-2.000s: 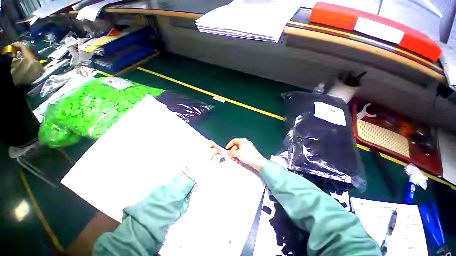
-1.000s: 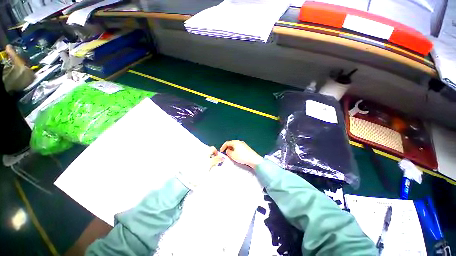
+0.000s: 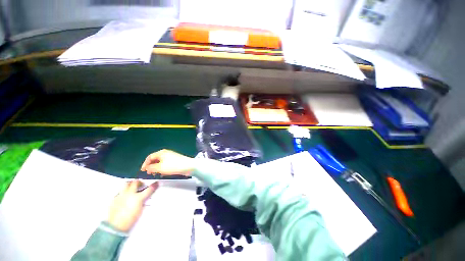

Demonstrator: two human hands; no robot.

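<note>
My left hand point(image 3: 127, 205) is over the white paper point(image 3: 56, 206), thumb and fingers close together at its upper edge; any small piece in them is too blurred to make out. My right hand point(image 3: 169, 163) is just above and right of it, fingers bent, and I cannot tell if it holds anything. A loose pile of small black parts point(image 3: 229, 216) lies on white paper right of my left hand, partly hidden by my right sleeve. The clear bag of black parts point(image 3: 224, 133) lies behind the pile.
Right: a white sheet point(image 3: 326, 206), blue tool point(image 3: 327, 160), grey metal calliper point(image 3: 363, 182), orange-handled tool point(image 3: 399, 197). Behind: red-brown tray point(image 3: 310, 118), small blue bottle point(image 3: 297, 145), shelf with orange-red box point(image 3: 194, 35). Left: green bag point(image 3: 18, 160), small black bag point(image 3: 76, 150).
The view has turned right; the calliper and orange-handled tool now show. My hands have moved apart, the right one lifted off the left. The green bag is mostly out of view.
</note>
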